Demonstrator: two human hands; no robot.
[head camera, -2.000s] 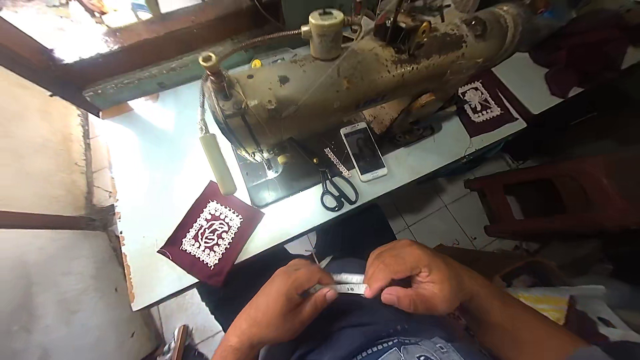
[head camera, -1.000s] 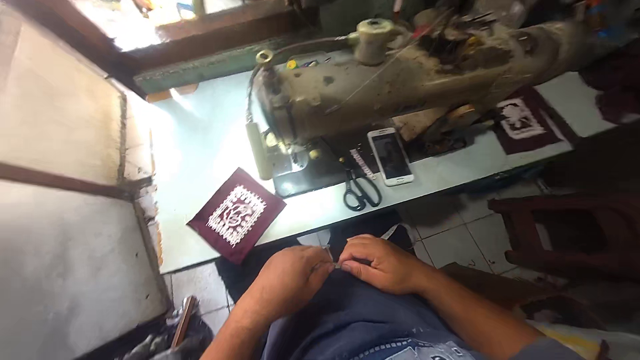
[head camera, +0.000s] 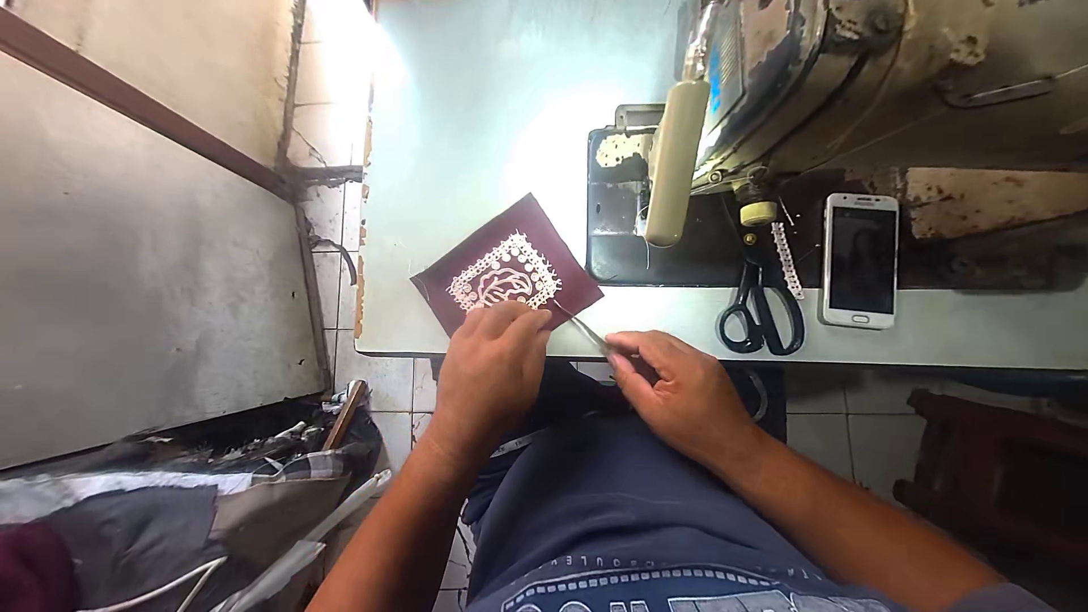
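A maroon fabric square (head camera: 557, 246) with white lace trim (head camera: 514, 255) and a looped white design lies on the pale table near its front edge. My left hand (head camera: 497, 361) rests on the square's lower part, fingertips pressed on the cloth. Between thumb and fingers, my right hand (head camera: 667, 378) grips a thin, pointed metal tool (head camera: 588, 331), its tip at the lace's right corner; its exact kind cannot be told. Black-handled scissors (head camera: 759, 319), a short lace strip (head camera: 787, 259) and a white smartphone (head camera: 860, 259) lie to the right.
A worn sewing machine (head camera: 850, 85) stands over its dark bed plate (head camera: 616, 246) at the back right. The table's chipped left edge (head camera: 363, 255) faces a pale panel (head camera: 153, 255). Cloth scraps (head camera: 144, 527) lie at the lower left, and a reddish stool (head camera: 986, 459) stands at the right.
Both hands have moved from my lap to the maroon square on the table. The pointed tool now shows clearly in my right hand. The view has shifted strongly to the left.
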